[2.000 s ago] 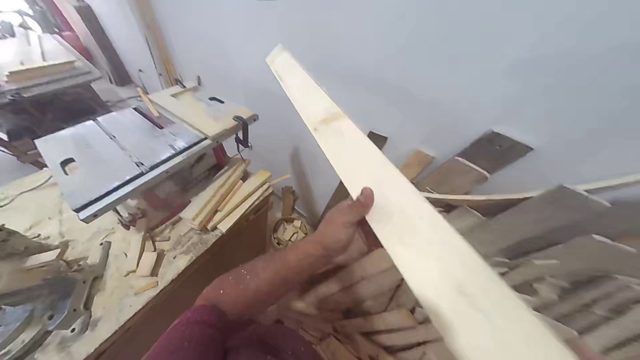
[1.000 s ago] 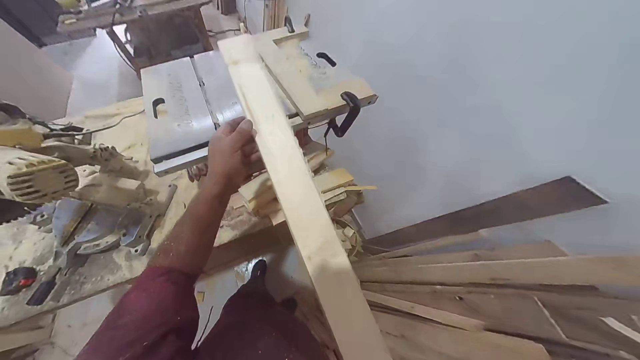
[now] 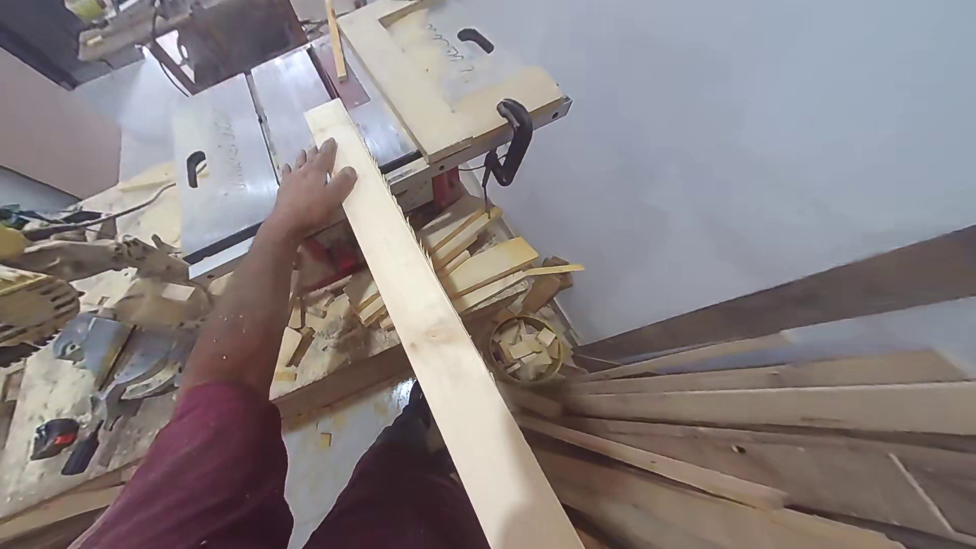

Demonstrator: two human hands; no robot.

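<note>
A long, pale wooden board (image 3: pixel 435 328) runs from the bottom edge up to the metal table of a table saw (image 3: pixel 221 152), its far end over the tabletop. My left hand (image 3: pixel 314 187) lies near that far end, thumb on the board's face and fingers spread at its left side over the saw table. The board's right edge looks rough with splinters. To its right on the saw is a wooden fence piece (image 3: pixel 396 84), with a black clamp (image 3: pixel 515 141) at the table's corner. A thin wood strip (image 3: pixel 335 42) lies beyond the board's end. My right hand is out of view.
Offcuts (image 3: pixel 488 267) are piled below the saw, beside a round container of wood blocks (image 3: pixel 526 348). Long planks (image 3: pixel 762 404) lie at the right along the wall. A miter saw (image 3: pixel 130 358) and a tape measure (image 3: pixel 55 437) are on the workbench at the left.
The board has swung from over the wall and planks to the table saw. My left hand has moved with it, from gripping its edge to lying near its far end. The view has turned left.
</note>
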